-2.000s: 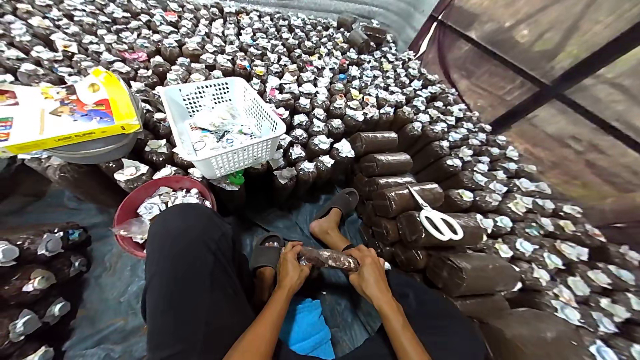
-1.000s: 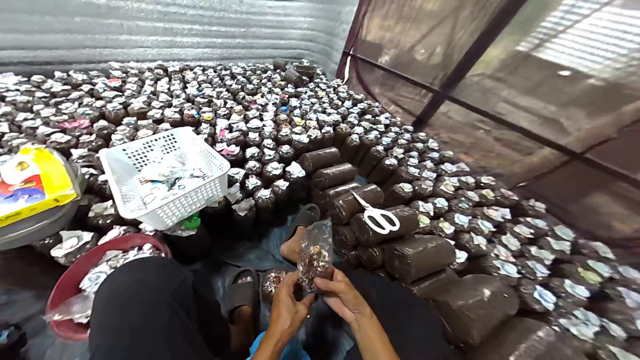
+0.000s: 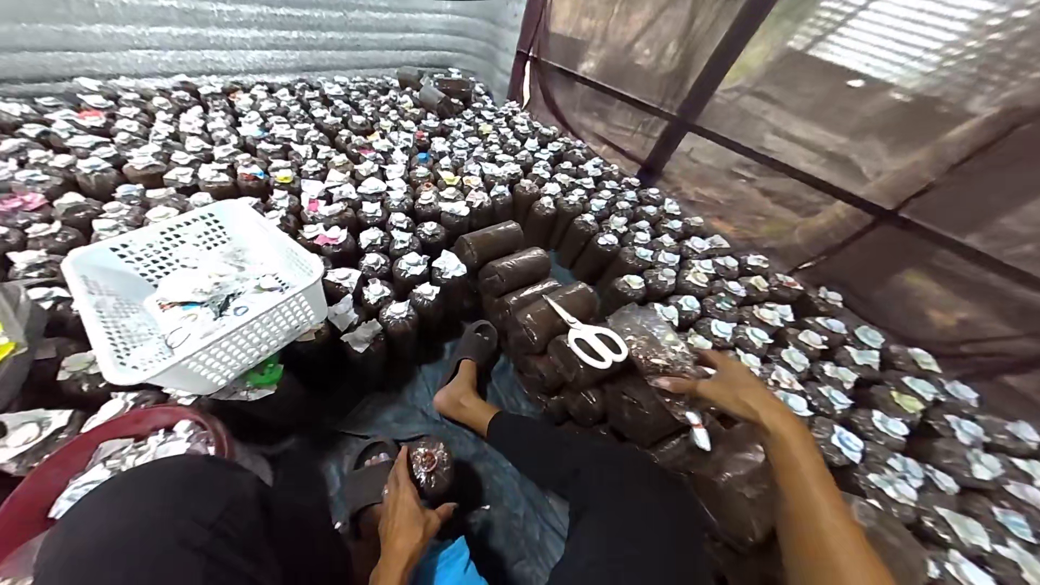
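My left hand (image 3: 406, 512) is low in the middle, its fingers against the side of an upright substrate-filled plastic bag (image 3: 431, 469) with an uncovered top, by my foot. My right hand (image 3: 723, 386) reaches to the right and touches a clear plastic bag with bits of grain-like material (image 3: 650, 337); its grip is partly blurred. That bag lies on the stacked brown substrate bags (image 3: 520, 272). White-handled scissors (image 3: 589, 333) lie on the same stack, left of the clear bag. Just below my right hand is a small white-ended object (image 3: 697, 431), not clearly identifiable.
A white plastic basket (image 3: 244, 349) with paper pieces and rubber bands stands at the left, above a red basin (image 3: 215, 431) of paper scraps. Rows of paper-capped bags (image 3: 382, 171) surround me. A mesh wall (image 3: 812, 162) rises at the right. Blue cloth (image 3: 451, 565) lies near my left hand.
My hands have moved apart. The clear bag, held between both hands before, is now at the stack on the right with my right hand. My left hand has moved to the upright bag.
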